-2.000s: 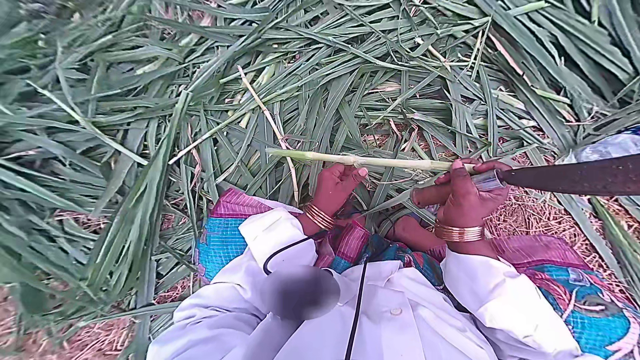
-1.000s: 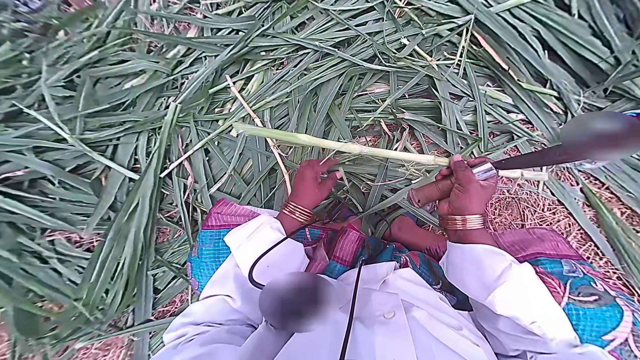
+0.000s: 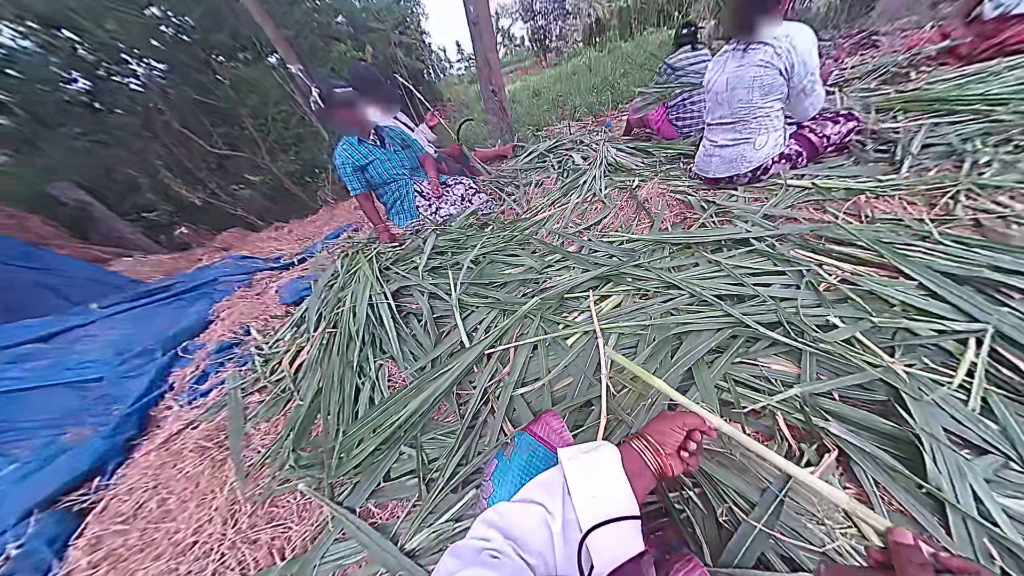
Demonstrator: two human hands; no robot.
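A long pale green stalk (image 3: 768, 452) runs from the middle of the view down to the lower right. My left hand (image 3: 678, 442), with gold-coloured bangles at the wrist, is curled at the near side of the stalk; whether it grips the stalk is not clear. At the bottom right edge, my right hand (image 3: 912, 556) is partly cut off, with its fingers at the stalk's lower end. The knife blade is out of view. Long cut green leaves (image 3: 480, 320) lie thickly around both hands.
A blue tarpaulin (image 3: 88, 360) lies at the left beside dry straw (image 3: 200, 496). Ahead sits a person in a blue checked shirt (image 3: 384, 172), with another behind. Two more people sit at the upper right, one in a pale shirt (image 3: 752, 104). A tree trunk (image 3: 488, 72) stands behind.
The view has swung up and to the left, bringing in the people and tarpaulin. The knife beside my right hand, seen earlier, is out of view.
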